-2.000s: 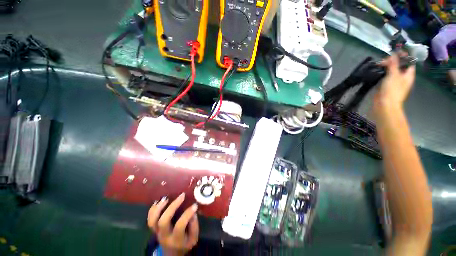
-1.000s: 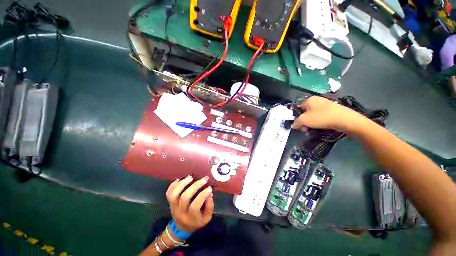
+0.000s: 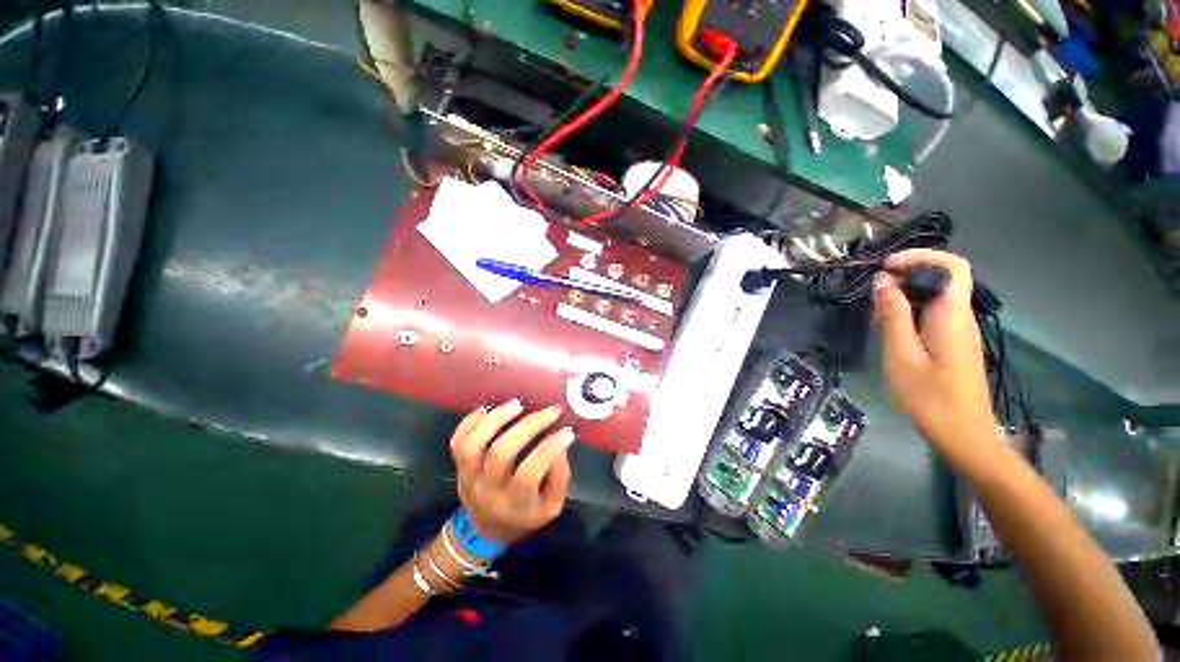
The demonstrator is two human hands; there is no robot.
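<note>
My right hand (image 3: 934,330) is closed on a black plug (image 3: 924,278) above the black cords, right of the white power strip (image 3: 705,369). One black plug (image 3: 757,278) sits in the upper end of the strip. My left hand (image 3: 511,472) rests with fingers apart at the lower edge of the dark red panel (image 3: 453,330), below the rotary knob (image 3: 598,388), and holds nothing. Two open units (image 3: 764,420) with bare circuit boards lie side by side right of the strip. A blue pen (image 3: 518,270) lies on a white paper slip (image 3: 472,230) on the panel.
Grey closed units (image 3: 93,246) stand at the left, and more (image 3: 1016,485) lie at the right, partly behind my right arm. Two multimeters (image 3: 744,32) with red leads are cut off at the top. Black cords (image 3: 893,259) lie tangled behind the open units.
My right hand has moved right, away from the strip, with a black plug in it. A plug stays in the strip. My left hand remains by the panel's lower edge. The view has shifted.
</note>
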